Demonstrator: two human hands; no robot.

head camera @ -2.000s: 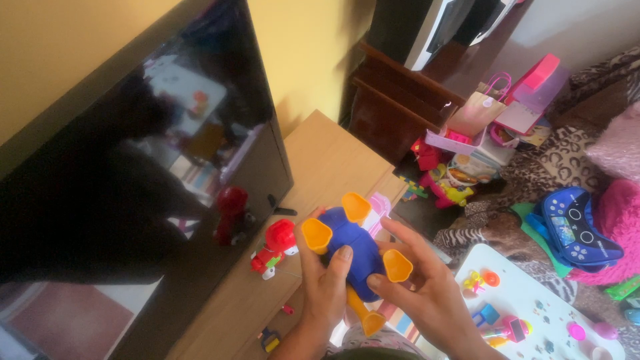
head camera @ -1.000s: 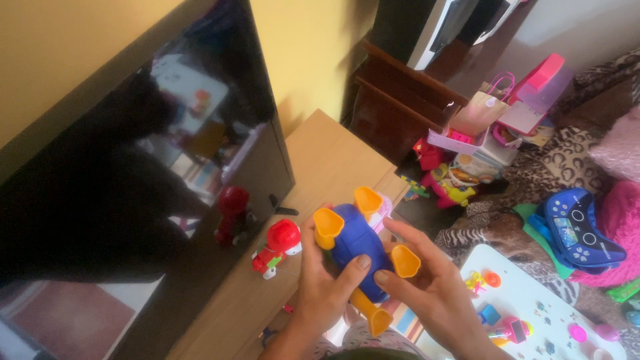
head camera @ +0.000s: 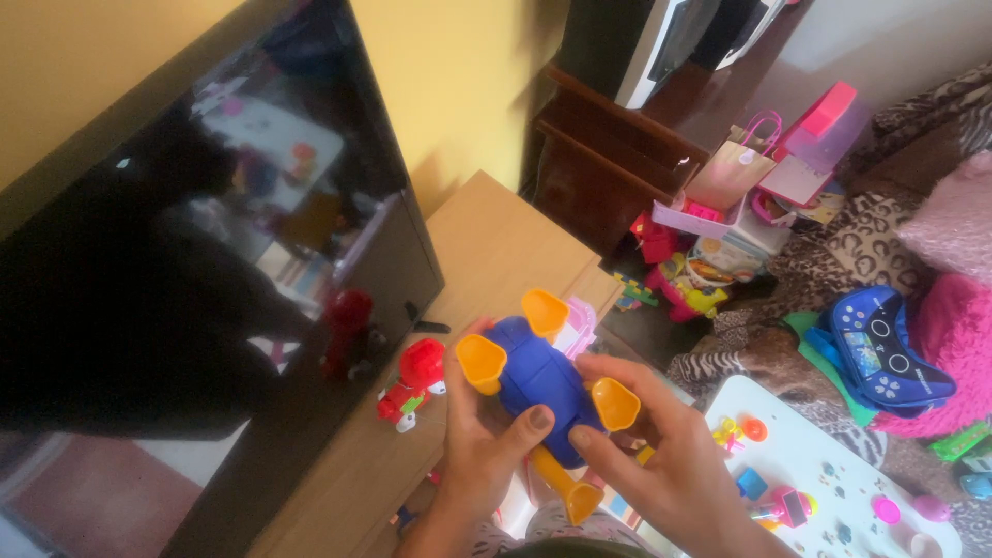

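Note:
Between my two hands is a blue plastic toy body with yellow flared legs (head camera: 539, 380), its legs pointing up toward the camera. My left hand (head camera: 488, 442) holds its left side, with the thumb on the blue part. My right hand (head camera: 659, 457) grips the lower right side, near one yellow leg. Just left of my left hand, a red-capped toy dog figure (head camera: 415, 380) rests on the wooden TV stand (head camera: 488, 240). Parts of the toy's underside and my fingers beneath it are hidden.
A large dark television (head camera: 232, 232) fills the left. At lower right is a white table (head camera: 821, 465) with small toys. Behind it, a blue game-controller-shaped bag (head camera: 883, 356) lies by a pink furry cushion (head camera: 961, 349). Toys and a paper gift bag (head camera: 728, 174) crowd beside the dark wooden furniture (head camera: 597, 170).
The blue and yellow toy has shifted slightly down and to the right since the oldest frame, still held in both hands.

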